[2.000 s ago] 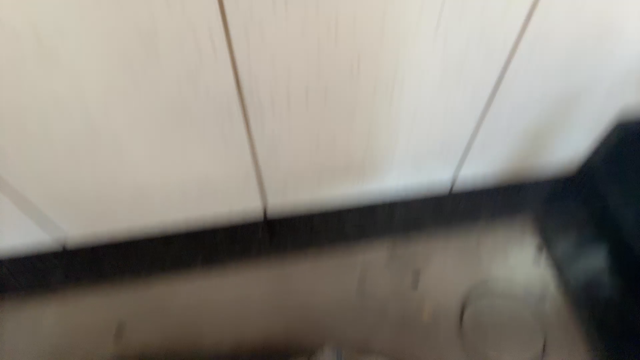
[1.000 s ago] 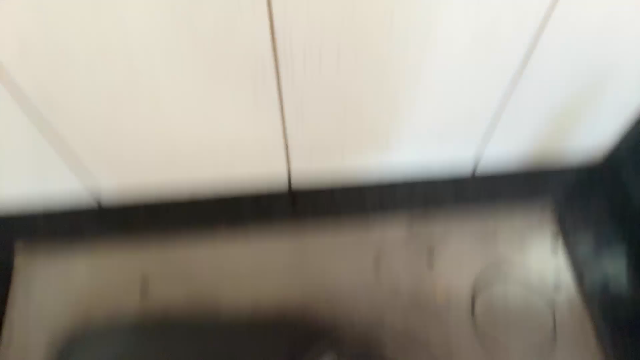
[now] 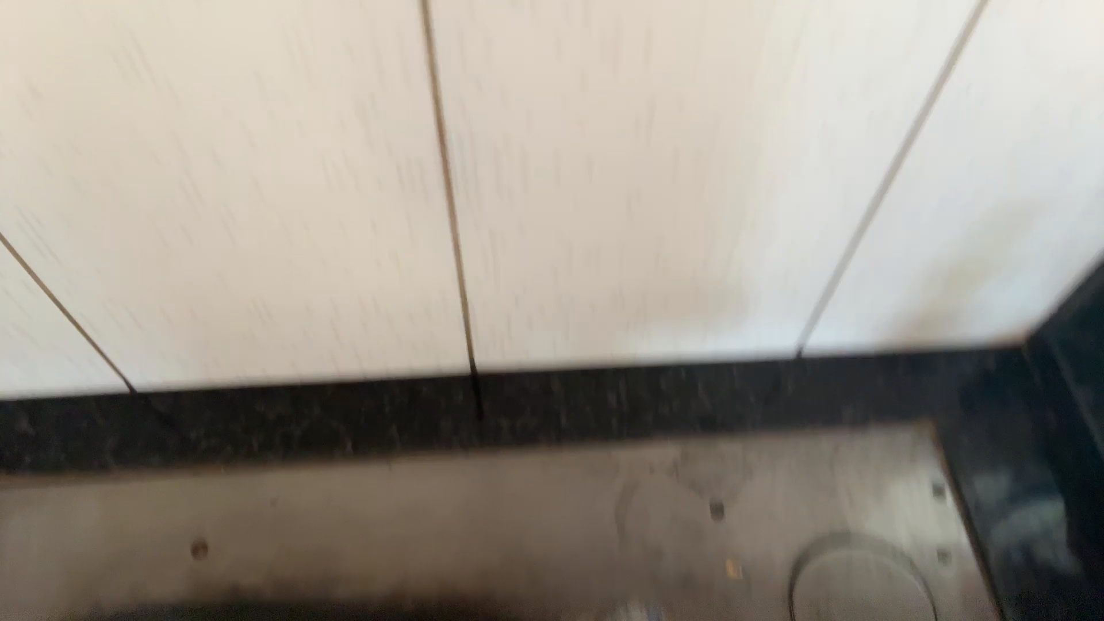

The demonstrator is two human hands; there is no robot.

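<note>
Neither my left hand nor my right hand shows in the head view, so what they hold cannot be told. A brushed metal surface (image 3: 414,517) fills the lower part of the view. It bears a few dark round marks, a small orange speck (image 3: 733,567) and a circular outline (image 3: 862,573) at the lower right. Along the bottom edge lies a dark, blurred shape (image 3: 328,611) that I cannot make out.
White wall tiles (image 3: 621,190) with thin dark joints rise behind the metal surface. A dark speckled stone strip (image 3: 302,424) runs between them. A black glossy surface (image 3: 1018,483) borders the metal on the right.
The view has shifted slightly and is less blurred than before. No hand appears in any of the frames.
</note>
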